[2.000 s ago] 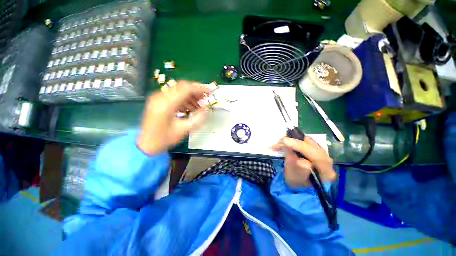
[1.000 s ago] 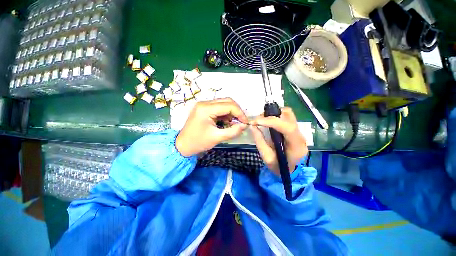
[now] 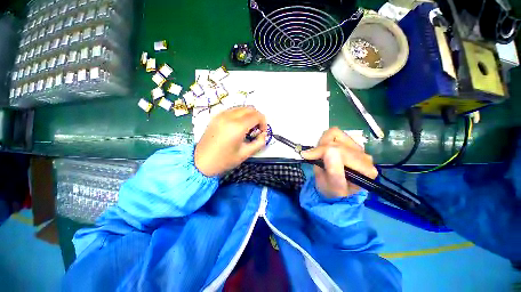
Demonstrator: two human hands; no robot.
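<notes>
My left hand [image 3: 231, 140] holds the dark ring circuit board [image 3: 268, 135] at its fingertips, over the white work pad [image 3: 294, 100]. The fingers hide most of the board; a small dark and silver part shows between them. My right hand [image 3: 340, 162] is shut on the black handle of the soldering iron [image 3: 365, 182]. The iron's silver tip points left and is at the board's right edge; I cannot tell if it touches. Small white battery cells [image 3: 197, 89] with amber ends lie loose on the pad's left part and on the green mat.
Stacked blister trays [image 3: 68, 54] stand left. A small dark round piece [image 3: 241, 54] lies beside the fume fan [image 3: 297, 41]. The tip cleaner pot [image 3: 371, 54], tweezers [image 3: 361, 109] and blue soldering station [image 3: 425, 63] are right. A blue sleeve [image 3: 474, 188] shows far right.
The iron has swung down from pointing up at the fan to pointing left at the board. My right hand has parted from my left fingertips and moved right. The view has shifted slightly.
</notes>
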